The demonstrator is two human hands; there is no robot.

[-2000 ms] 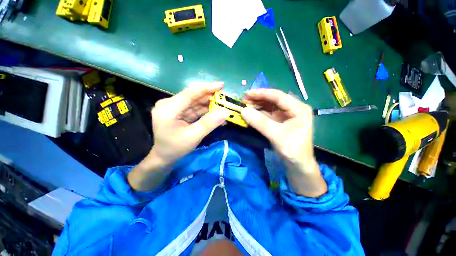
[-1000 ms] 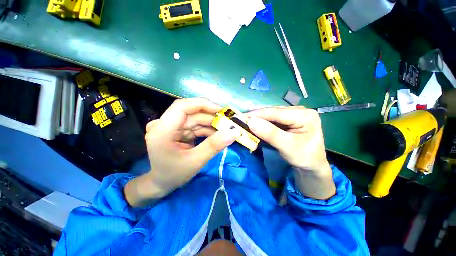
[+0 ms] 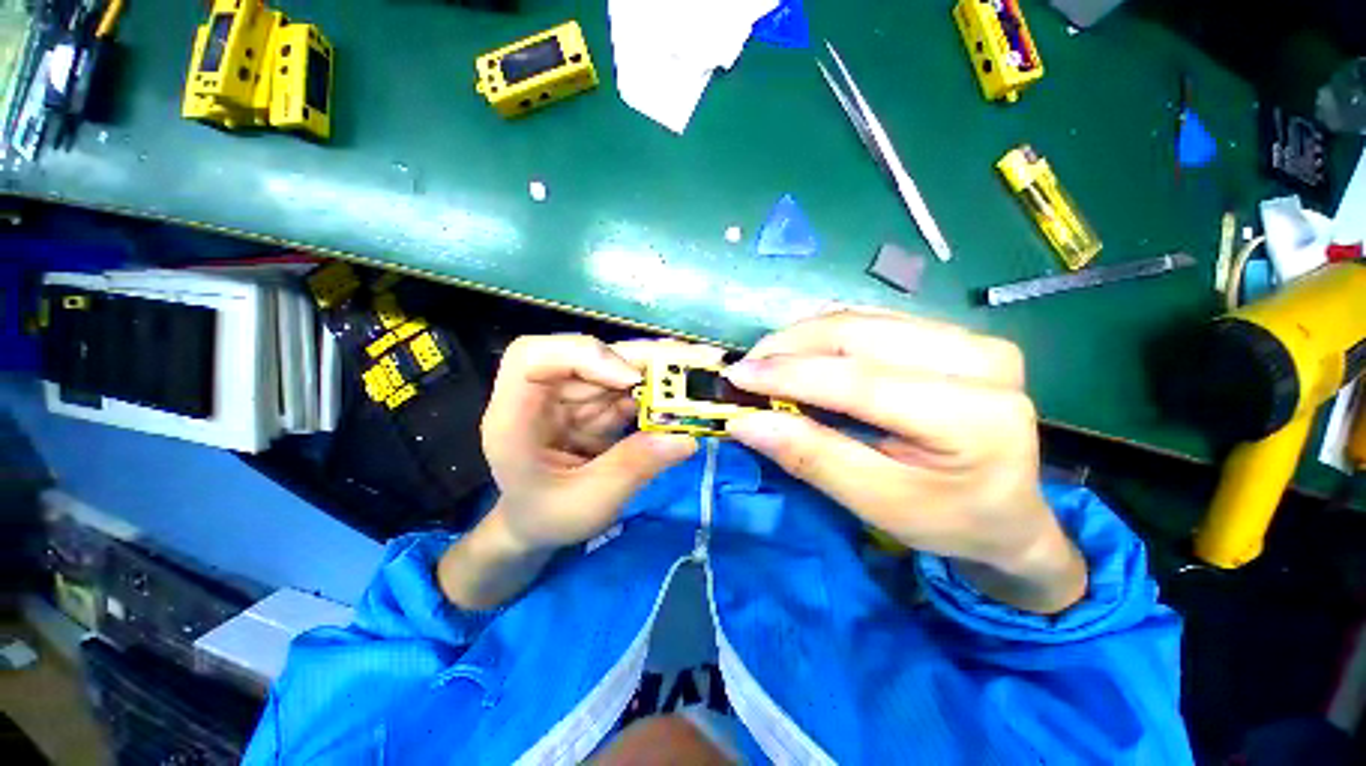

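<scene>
A small yellow device housing (image 3: 682,392) with a dark display window and round holes is held just off the bench's front edge, above my lap. My left hand (image 3: 569,434) grips its left end between thumb and fingers. My right hand (image 3: 899,427) grips its right end, the fingers covering part of the window and that end. A narrow gap with something greenish inside shows along the side nearest me. Both hands are bare.
On the green bench (image 3: 674,180) lie yellow units (image 3: 535,69), white paper (image 3: 674,60), tweezers (image 3: 887,157), a blue triangle (image 3: 787,228), a grey pad (image 3: 896,267), a clear-yellow lighter (image 3: 1049,205) and a grey metal bar (image 3: 1086,280). A heat gun (image 3: 1296,374) is at the right.
The housing has turned from slanting to nearly level, with its window and a side gap now showing. My right fingers have spread over its right end. The view has shifted.
</scene>
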